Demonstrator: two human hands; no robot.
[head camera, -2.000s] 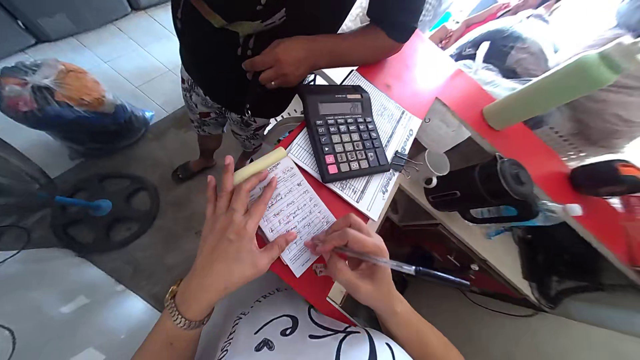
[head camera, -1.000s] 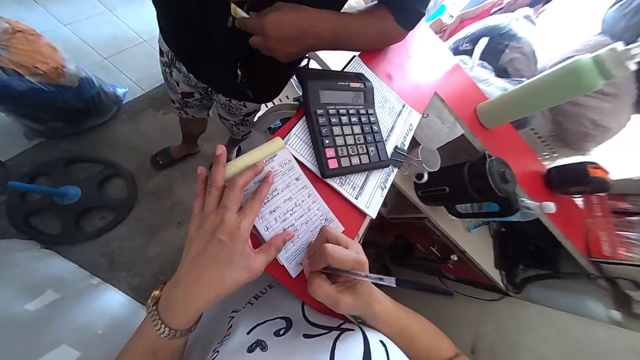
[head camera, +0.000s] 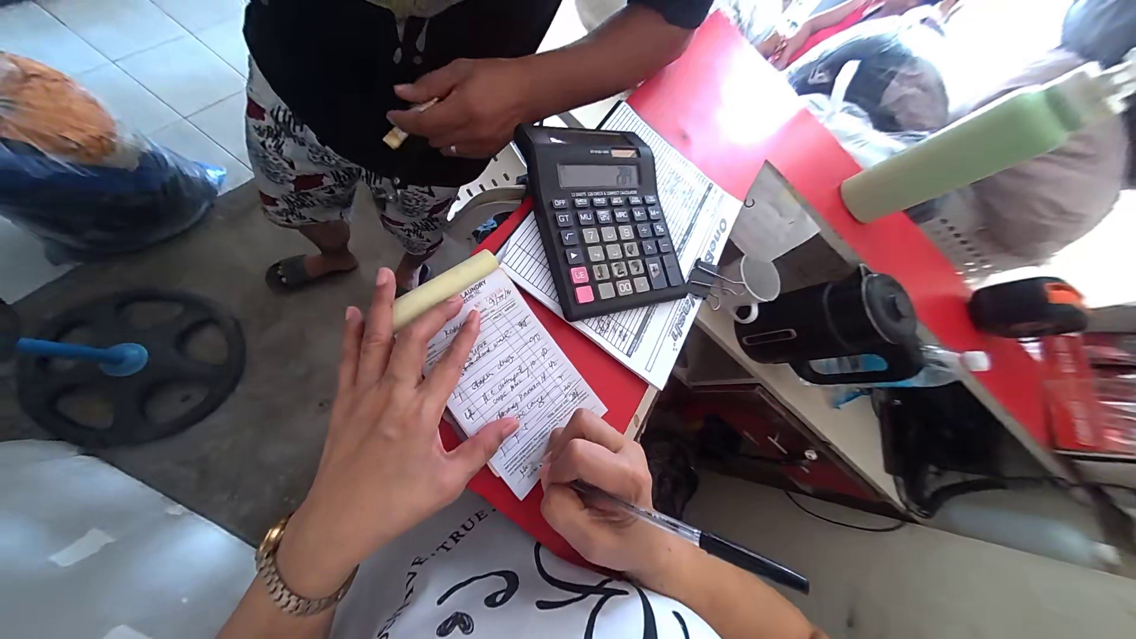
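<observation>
A pad of printed forms (head camera: 532, 382) with handwriting lies on the red counter top (head camera: 621, 386). My left hand (head camera: 399, 426), fingers spread, presses flat on the pad's left side, its fingertips by the pale yellow band (head camera: 444, 288) along the pad's top edge. In my right hand (head camera: 599, 488) is a ballpoint pen (head camera: 701, 537); the hand rests at the pad's lower right corner, and the pen's tip is hidden behind the fingers. Beyond the pad, a black desk calculator (head camera: 608, 222) sits on printed sheets (head camera: 701, 200) held by a binder clip (head camera: 706, 280).
Across the counter stands a person (head camera: 382, 98) holding a small pale item. To the right are a white mug (head camera: 759, 280), a black electric kettle (head camera: 825, 324), a green bottle (head camera: 967, 155) and a black-and-orange tape measure (head camera: 1029, 306). A plastic-wrapped bundle (head camera: 80, 169) lies at the left.
My right hand, with the pen, has shifted a little down toward the pad's lower corner. The other person's hand has moved lower than a second ago. My left hand stays on the pad.
</observation>
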